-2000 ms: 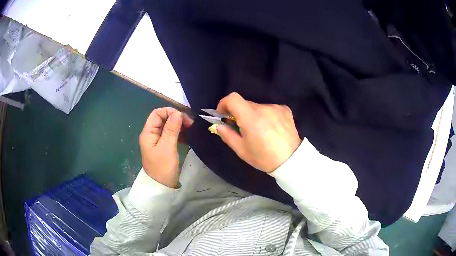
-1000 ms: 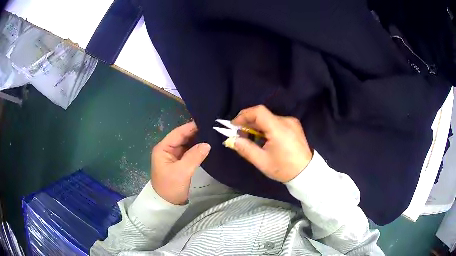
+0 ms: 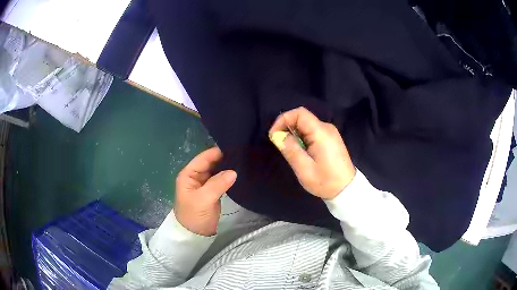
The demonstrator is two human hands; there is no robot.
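A large dark garment [image 3: 272, 73] lies over the table and reaches down to the lap. My left hand [image 3: 201, 195] is at its left edge, fingers behind the cloth and thumb in front, with the edge between them. My right hand [image 3: 317, 153] is over the middle of the garment, closed around the thread snips [image 3: 297, 137]. Only a small green part of the snips shows; the blades are hidden or too blurred to see. A pale yellow wrap [image 3: 279, 139] is on my right thumb.
A dark fabric strip [image 3: 123, 42] lies on the white table [image 3: 62, 21] at the upper left. Clear plastic bags [image 3: 62, 85] hang at the left. A blue wrapped bundle [image 3: 85, 243] stands on the green floor [image 3: 130, 141]. More dark cloth with pale seams [image 3: 462, 51] lies upper right.
My left hand has moved down and right along the garment edge. My right hand has moved right, away from the edge, and the silver blades no longer show.
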